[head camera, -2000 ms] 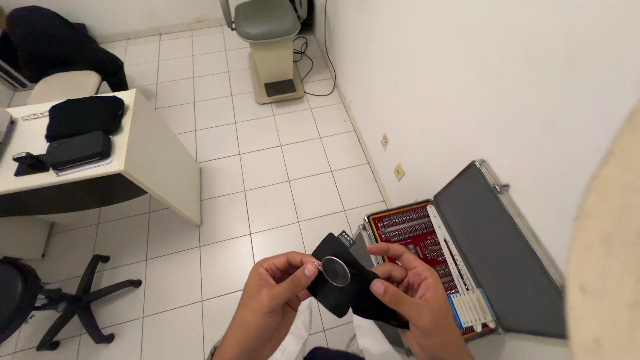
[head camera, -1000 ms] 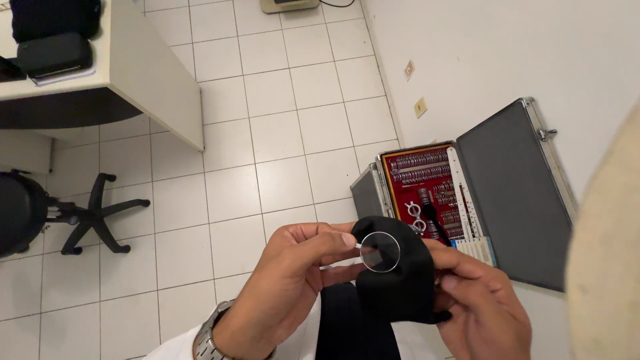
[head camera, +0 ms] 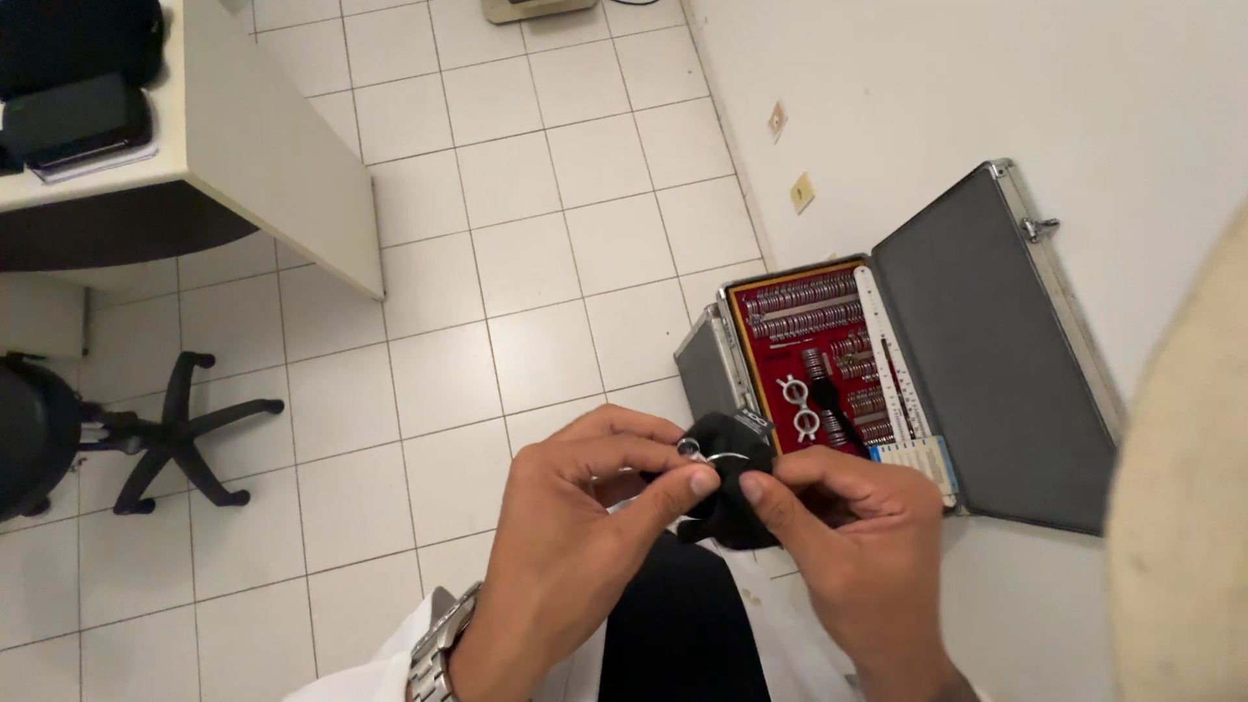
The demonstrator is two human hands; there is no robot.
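My left hand [head camera: 595, 517] pinches the small handle of a round trial lens [head camera: 723, 456] between thumb and fingers; the lens is seen nearly edge-on. Behind and around the lens lies a black cloth [head camera: 726, 517], which my right hand [head camera: 848, 546] grips with thumb and bent fingers, close beside the left fingertips. Part of the lens is hidden by the cloth and fingers. Just beyond my hands stands an open trial lens case [head camera: 726, 302] with a red interior, rows of rimmed lenses [head camera: 804, 302] and a metal lens holder with two rings [head camera: 799, 408].
The case's grey lid [head camera: 994, 361] leans by the wall, near white rulers [head camera: 892, 351] and a blue-and-white card [head camera: 921, 463]. A white desk [head camera: 278, 146] with black cases [head camera: 78, 122] is at upper left, a wheeled chair base [head camera: 180, 429] below it. A beige rounded edge [head camera: 1185, 487] fills the right.
The lens has turned from facing the view to nearly edge-on, with the cloth now bunched around it. The view has shifted from the room's far end toward the case.
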